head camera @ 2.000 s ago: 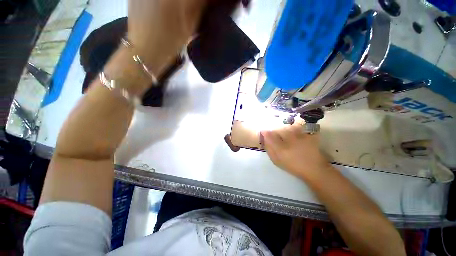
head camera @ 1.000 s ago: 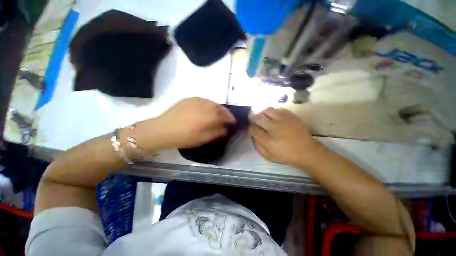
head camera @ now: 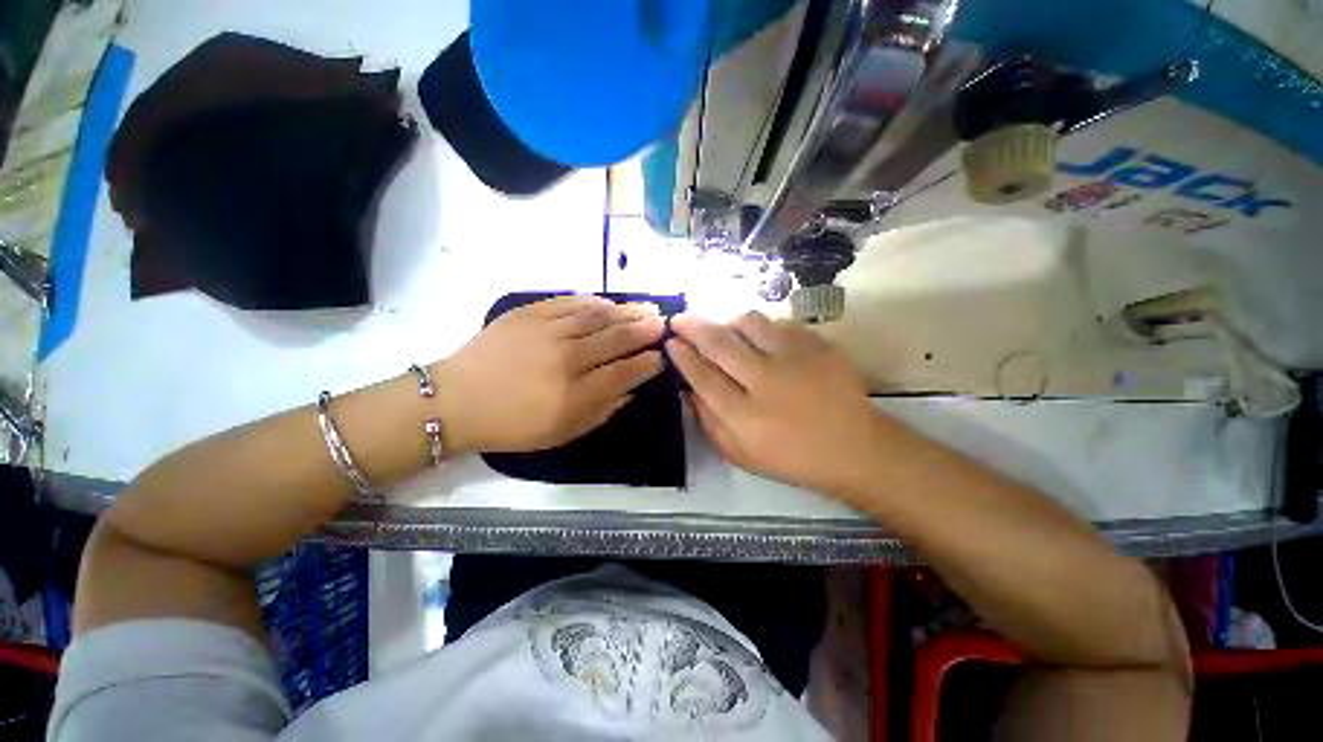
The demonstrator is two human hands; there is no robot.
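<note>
A black fabric piece (head camera: 624, 435) lies flat on the white table, its straight edge on the right and its rounded corners on the left. My left hand (head camera: 559, 374) lies on top of it, fingertips near its upper right corner. My right hand (head camera: 769, 392) has its fingertips on the right edge, close to my left fingertips. The piece's upper right corner is just below the brightly lit needle area (head camera: 726, 273) of the sewing machine (head camera: 958, 305). The presser foot and needle cannot be made out in the glare.
A brownish-black pile of cut pieces (head camera: 254, 174) lies at the left. Another black piece (head camera: 486, 123) lies partly behind the blue guard (head camera: 588, 73). Blue tape (head camera: 87, 203) is at the far left. A measuring tape (head camera: 624, 535) runs along the front edge. A blue basket (head camera: 312, 623) is below.
My left hand first reached over the pile, then brought a black piece back beside my right hand. Since then the piece has been laid flatter, with its edge near the needle area.
</note>
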